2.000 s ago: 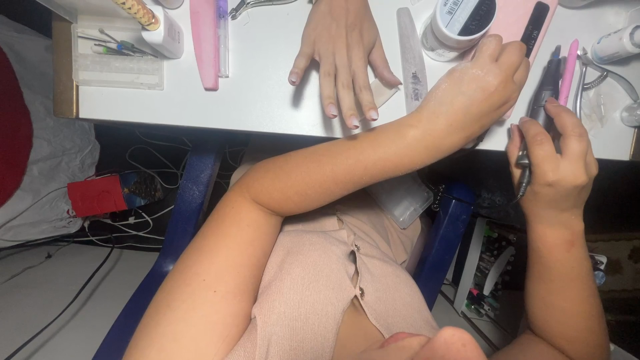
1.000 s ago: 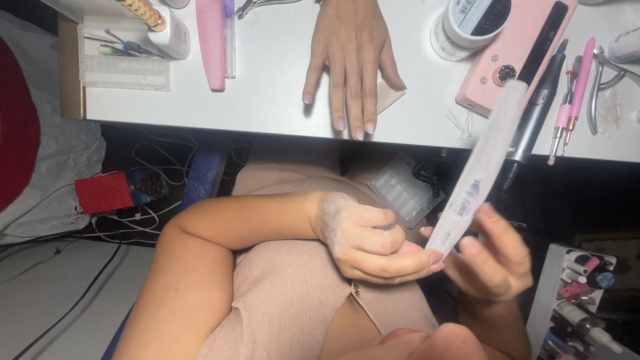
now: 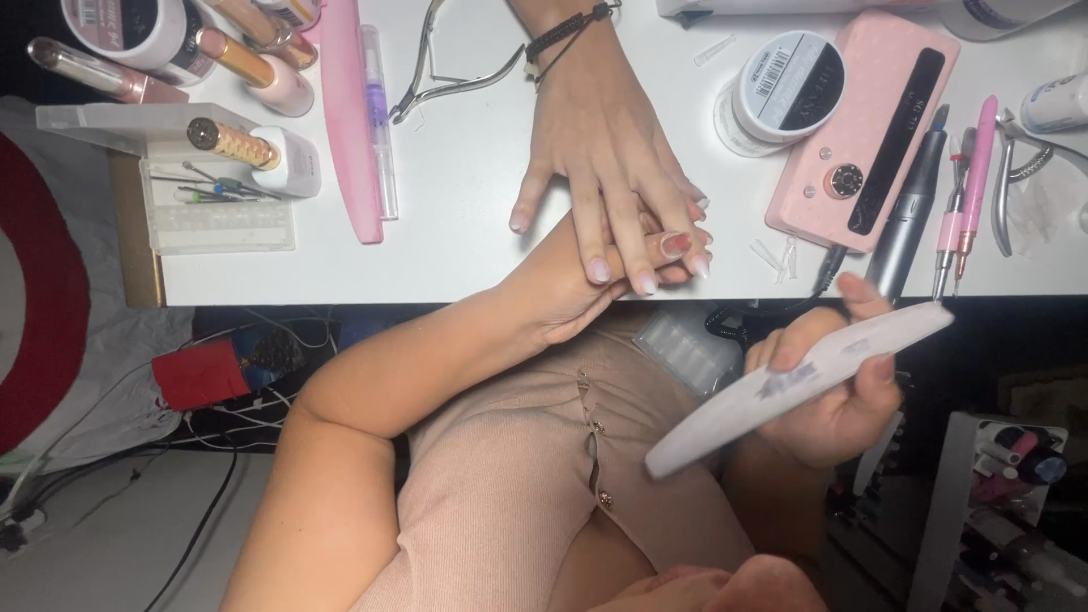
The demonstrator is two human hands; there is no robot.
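My left hand (image 3: 586, 272) is at the table's front edge, holding the fingers of another person's hand (image 3: 599, 136) from below, with my thumb over them. That hand reaches in from the far side, palm down, with a dark braided bracelet (image 3: 565, 38) at the wrist. Right of it, just off the table edge, my right hand (image 3: 829, 391) grips a pale nail file (image 3: 799, 387) by its upper half; the file slants down to the left, apart from the nails. Part of my left fingers is hidden under the other person's hand.
On the white table (image 3: 459, 246) lie a pink file (image 3: 348, 127), cuticle nippers (image 3: 450, 81), a white jar (image 3: 786, 89), a pink nail drill unit (image 3: 867, 136), its handpiece (image 3: 909, 212) and brushes (image 3: 973, 187). Polish bottles (image 3: 289, 161) and a clear bit box (image 3: 221, 225) stand left.
My left hand has moved from my lap up to the table and taken hold of the other person's fingers. Earlier my right hand held the drill handpiece, which lies on the table now.
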